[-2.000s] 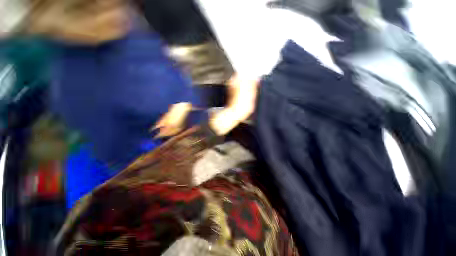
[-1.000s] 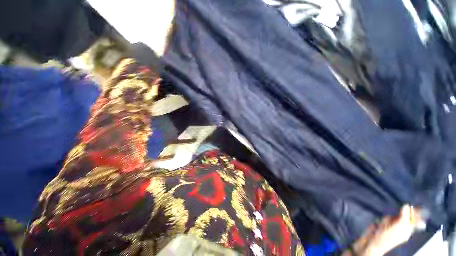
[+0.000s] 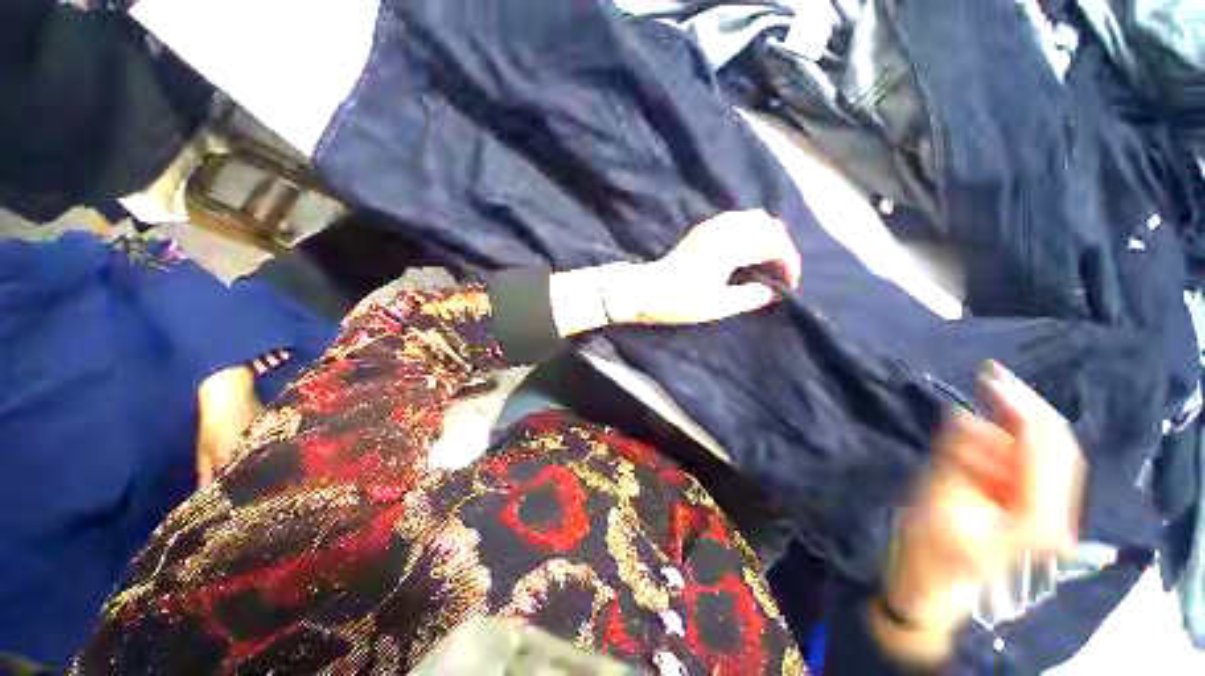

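Observation:
A dark navy denim jacket (image 3: 529, 132) lies spread and creased across the table, with stitched seams running along it. My left hand (image 3: 687, 275) lies on the middle of the jacket, with its fingertips curled and closed on a fold of the cloth. My right hand (image 3: 985, 495) is at the lower right, over the jacket's near right part. It is blurred by motion, with fingers bent and a reddish patch between them. Whether it holds snips cannot be told.
A mixed pile of dark and pale grey garments (image 3: 846, 60) lies at the far side and right. White tabletop (image 3: 284, 60) shows at the upper left. A person in blue (image 3: 119, 343) is close on my left, one hand showing. A wooden stool (image 3: 258, 192) stands beyond.
My left hand has come into view from the left and taken a fold of the jacket. My right hand has moved up and slightly left from the lower right. The jacket's folds have shifted.

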